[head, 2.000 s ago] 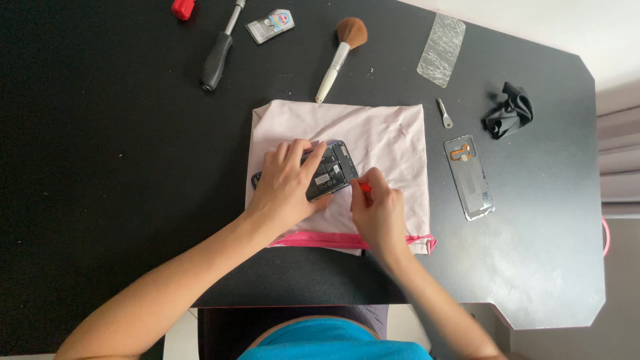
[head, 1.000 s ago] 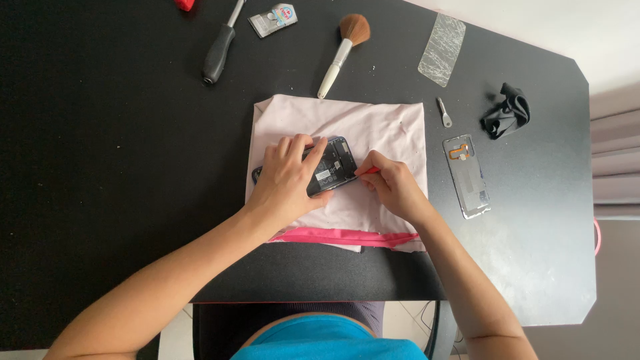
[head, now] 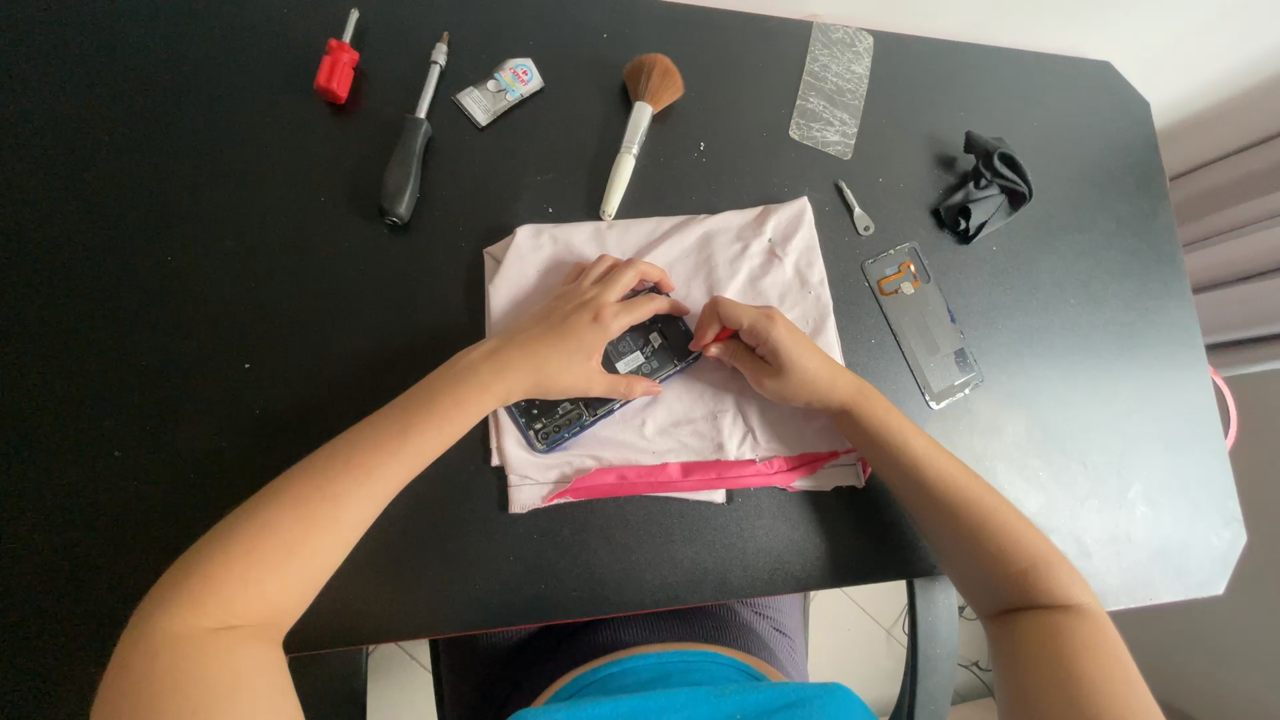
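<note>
A smartphone with its back off [head: 640, 352] lies slanted on a folded pale pink cloth [head: 760, 250], its camera module toward the lower left. My left hand [head: 575, 335] spans the phone and grips it by its edges, hiding its middle. My right hand [head: 765, 350] pinches a small red tool [head: 722, 337] at the phone's right end; most of the tool is hidden by the fingers. Right of the cloth lies the detached back cover [head: 925, 330], inner side up, with an orange flex cable near its top.
Along the back of the black table [head: 200, 300] lie a red screwdriver [head: 338, 72], a black-handled screwdriver [head: 406, 165], a sachet [head: 498, 92], a brush [head: 632, 140] and a clear cracked sheet [head: 832, 90]. A small metal key-like tool [head: 857, 210] and black cloth [head: 985, 190] are at right.
The phone has turned and shifted under my left hand, so its camera end now shows at the lower left. My right hand stays at its right end with the red tool.
</note>
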